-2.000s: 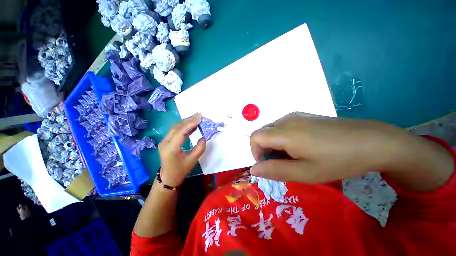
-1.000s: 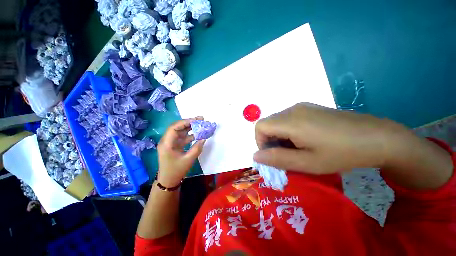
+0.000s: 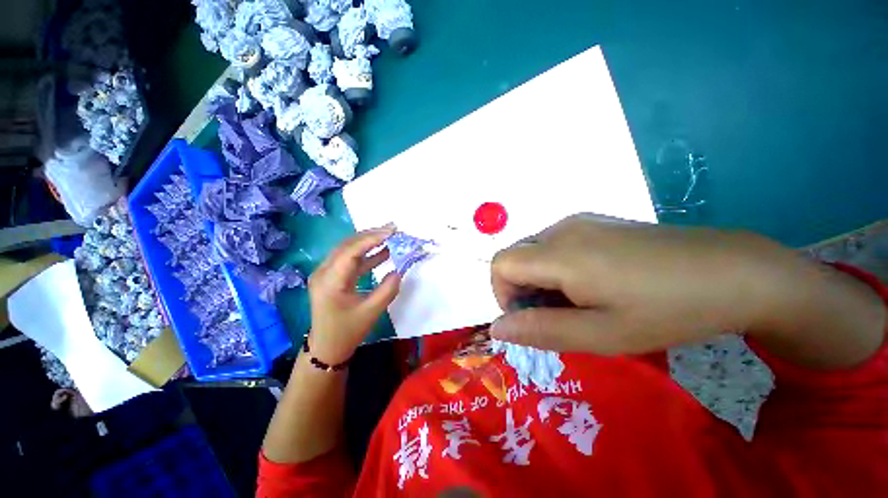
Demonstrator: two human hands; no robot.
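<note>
My left hand (image 3: pixel 352 283) holds a small lilac piece (image 3: pixel 408 251) between thumb and fingers, over the left part of the white board (image 3: pixel 545 136). My right hand (image 3: pixel 623 284) is closed around a white-and-grey piece (image 3: pixel 534 364); its crumpled white side shows below the fingers and the dark part is mostly hidden in the hand. A faint thin line runs from the right fingers toward the lilac piece; I cannot tell clearly what it is. A red disc (image 3: pixel 490 218) lies on the board between the hands.
A pile of white-and-grey pieces (image 3: pixel 321 110) lies at the back left on the green table (image 3: pixel 779 107). Loose purple pieces (image 3: pixel 255 165) lie beside a blue tray (image 3: pixel 263 326) with purple pieces in rows. More white-and-grey pieces (image 3: pixel 122 282) are at far left. Clear strands (image 3: pixel 693 185) lie right of the board.
Since one second ago, the lilac piece has been turned in my left fingers, and its narrow end now points right. My right hand has shifted slightly down and left, still closed on the white-and-grey piece.
</note>
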